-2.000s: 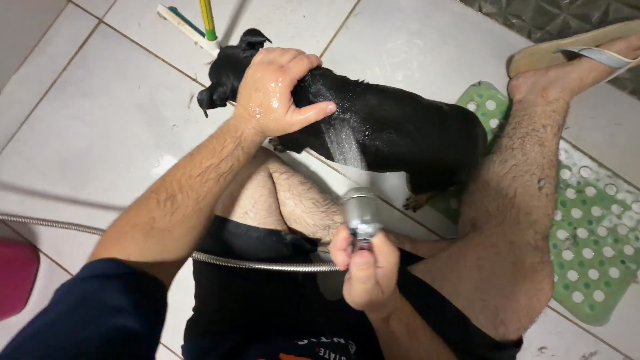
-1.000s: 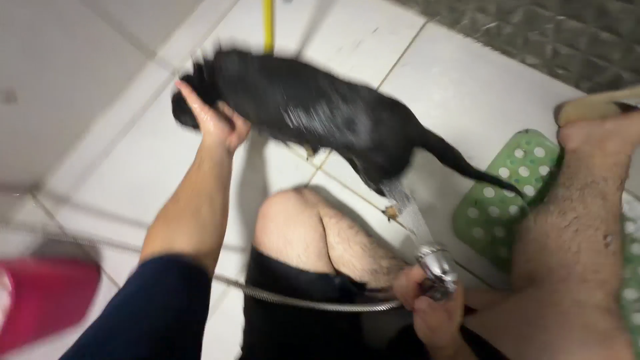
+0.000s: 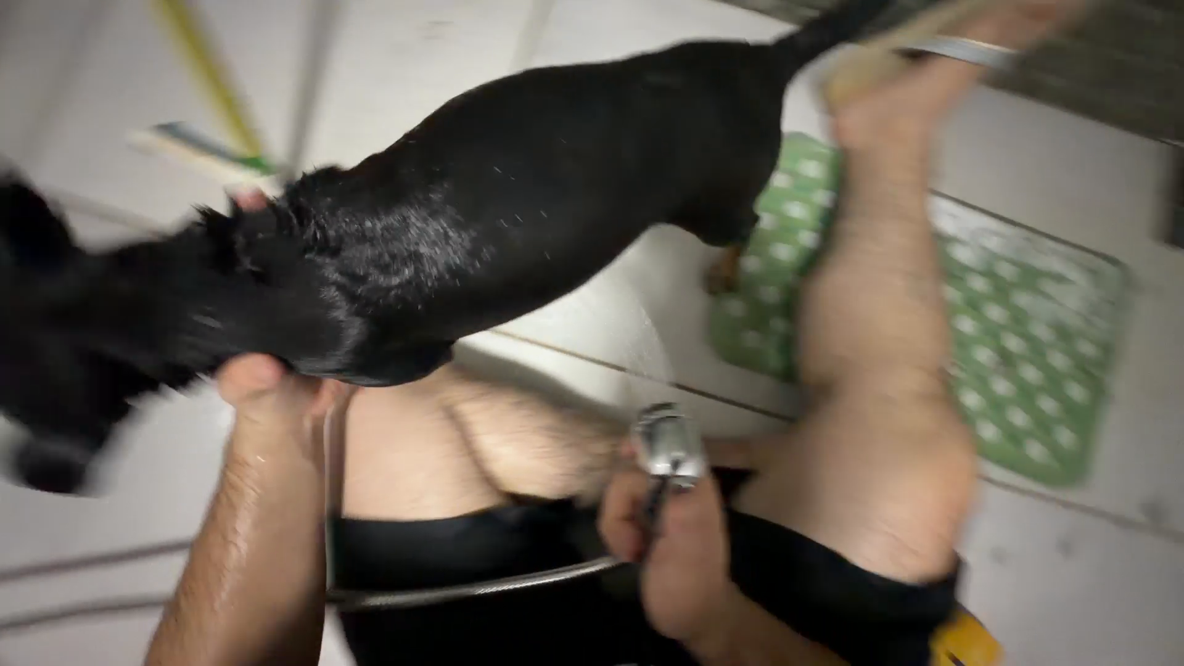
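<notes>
A wet black dog (image 3: 555, 176) stretches across the upper left, its blurred head at the left edge and its tail at the top right. My left hand (image 3: 277, 388) grips the dog around the chest or foreleg area from below; a fingertip shows on the far side and the rest is hidden. In my right hand (image 3: 671, 546) is a chrome handheld shower sprayer (image 3: 668, 444), which points up at the floor beneath the dog, with a faint spray of water. A metal shower hose (image 3: 481, 587) runs left across my lap.
Green mats with white dots (image 3: 1027, 361) lie on both sides of my bent leg (image 3: 874, 277). Beyond the dog, a brush or squeegee head with a yellow handle (image 3: 208, 79) rests on the white tile floor (image 3: 1064, 555). A sandal (image 3: 860, 74) is on my foot.
The dog now appears nearer and larger in view, its head at the left edge. My left hand has moved from its head and neck to below its front body. The sprayer stays in my right hand.
</notes>
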